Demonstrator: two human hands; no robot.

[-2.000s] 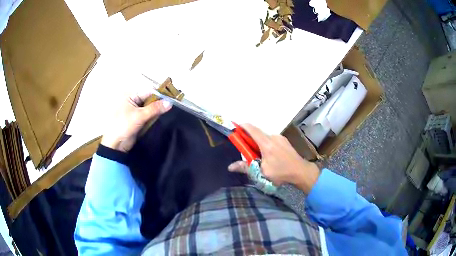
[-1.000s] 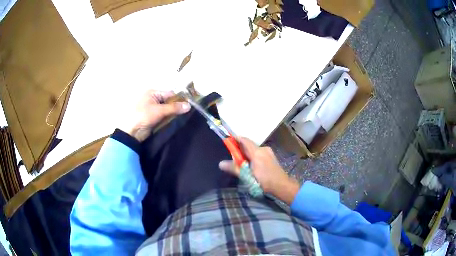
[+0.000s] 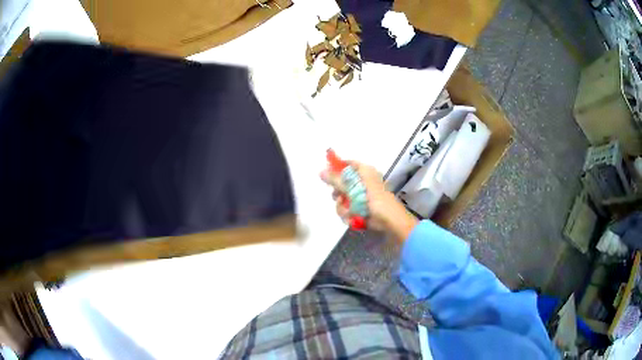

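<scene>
A large dark panel (image 3: 148, 148) with a tan-brown band (image 3: 183, 245) along its near edge spreads over the left of the white table (image 3: 267, 278); it is blurred. My left hand (image 3: 13, 327) is blurred and cut off at the lower left edge, beside the layered brown edges of a stack (image 3: 32, 313); its fingers and any hold on the panel cannot be made out. My right hand (image 3: 373, 200) holds the shears (image 3: 354, 190) by their red, cloth-wrapped handles above the table's right edge. The blades hardly show.
Brown and dark offcuts (image 3: 338, 49) lie heaped at the far middle, near a white scrap (image 3: 398, 28) on dark cloth. Wide brown pieces (image 3: 162, 24) lie at the far left. A cardboard box (image 3: 493, 140) with white rolls stands on the floor at the right.
The dark panel has moved from in front of me to the left and lies spread out. My left hand has moved to the lower left edge. The shears are away from the cloth.
</scene>
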